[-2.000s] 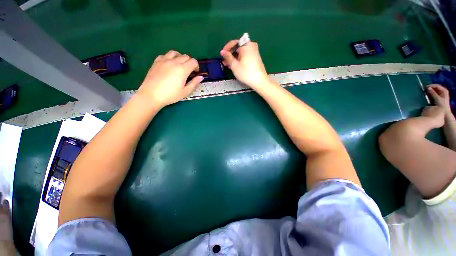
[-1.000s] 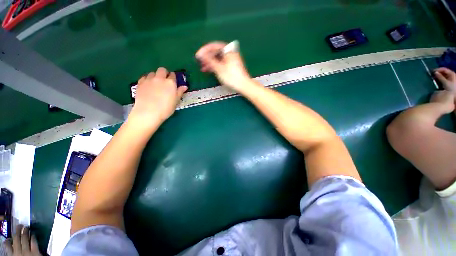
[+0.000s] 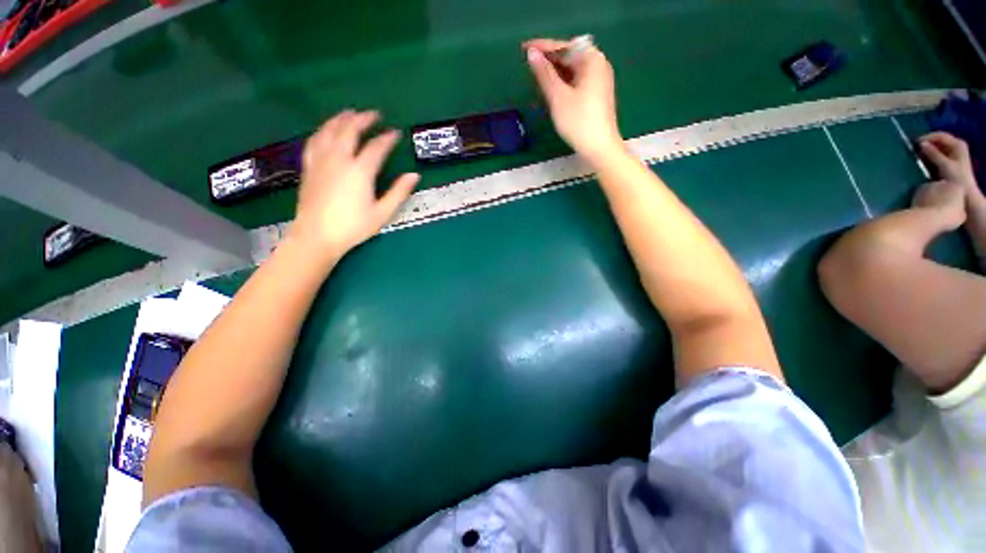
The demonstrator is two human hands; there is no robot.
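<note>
My left hand [image 3: 348,178] has its fingers spread over the conveyor and overlaps the right end of a keypad phone [image 3: 254,171], which shows a white patch. A second keypad phone [image 3: 468,137] lies back up between my hands, its white patch to the left, touched by neither. My right hand [image 3: 578,92] is raised above the belt to the right of it, thumb and forefinger close together. A white band or piece [image 3: 578,46] shows at its fingers. Whether a small part sits between the fingertips cannot be told.
More phones lie on the belt [image 3: 692,65] at far left [image 3: 67,243] and far right [image 3: 813,65]. A metal post [image 3: 119,178] stands at left. A sample phone [image 3: 146,400] lies on white paper. A neighbour's arm [image 3: 903,270] is at right; a red tray [image 3: 43,27] is top left.
My left hand has opened and lifted off the phone it covered, which now shows further left. My right hand has moved right and up. The phones on the belt have shifted left.
</note>
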